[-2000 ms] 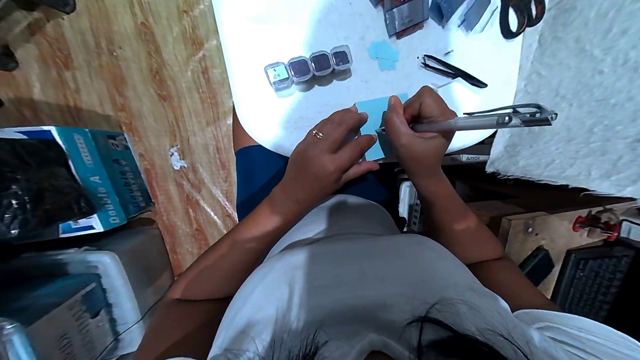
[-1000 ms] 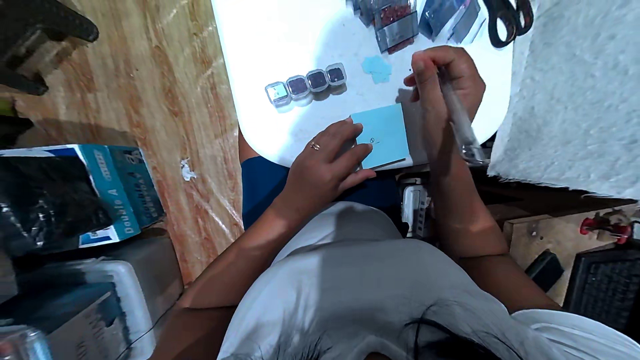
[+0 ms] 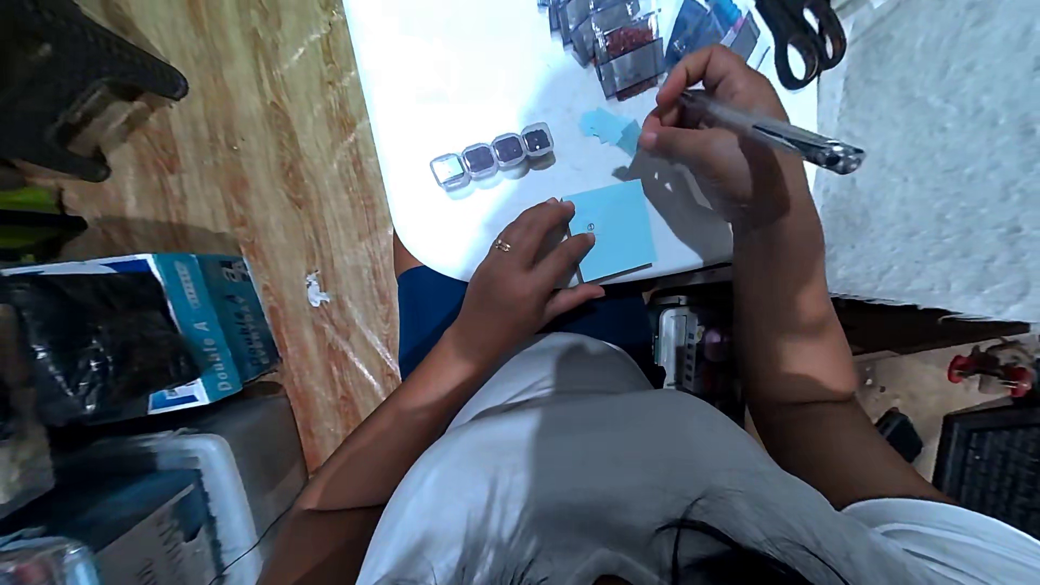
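A blue sticky note pad [image 3: 619,236] with a small handwritten mark lies at the near edge of the white table. My left hand [image 3: 532,268] rests with spread fingers on the pad's left side. Above and right of the pad, my right hand [image 3: 719,134] holds a clear-barrelled pen [image 3: 772,134], its fingertips close to torn blue paper pieces [image 3: 608,128]. Several small lidded plastic containers [image 3: 494,154] stand in a row left of the paper pieces; most hold dark contents, and the leftmost looks light.
Clear packs with red contents [image 3: 630,57] lie at the table's far side, beside black-handled scissors [image 3: 803,36]. White fluffy material [image 3: 934,162] covers the right side. A cardboard box [image 3: 219,325] stands at left, and a keyboard [image 3: 991,463] lies at lower right.
My right hand with the pen has lifted off the note pad and moved up towards the paper pieces. My left hand stays at the pad. A black pen-like object by the scissors is now out of sight.
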